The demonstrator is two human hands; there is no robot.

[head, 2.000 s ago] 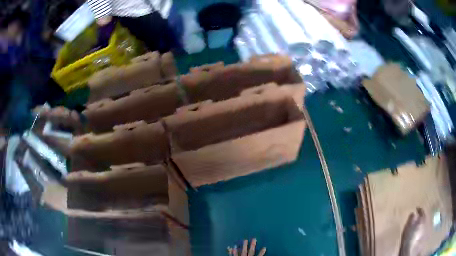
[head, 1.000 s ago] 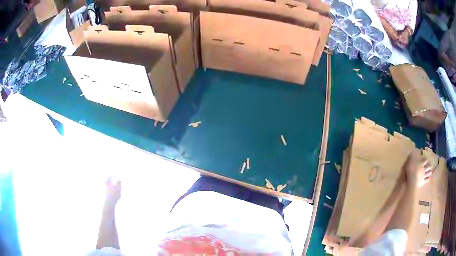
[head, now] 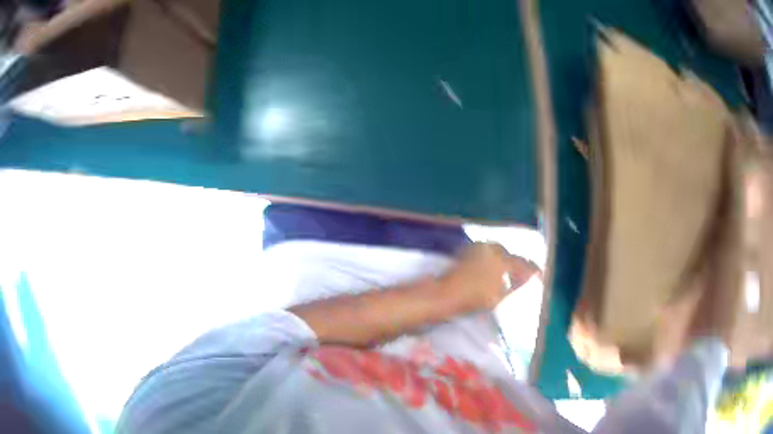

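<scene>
A flat brown carton blank (head: 665,169) with a notched edge lies at the right, on or over other blanks (head: 753,280); the view is blurred. My left hand (head: 496,275) is in front of my body by the bench's near edge, apart from the blanks, its fingers blurred. My right sleeve (head: 699,364) reaches in from the bottom right to the blanks. A blurred skin-toned patch (head: 674,326) shows at the blank's lower right; my right hand's fingers cannot be made out.
Erected open boxes (head: 165,55) stand at the upper left of the green bench top (head: 373,93). A thin wooden strip (head: 547,153) runs down the bench left of the blanks. Part of a brown parcel (head: 733,25) shows at the top right. Small scraps lie on the green.
The view has tilted down, so the boxes sit higher and are mostly cut off. My left hand has moved right, across my body. The top blank looks shifted and more upright in the picture.
</scene>
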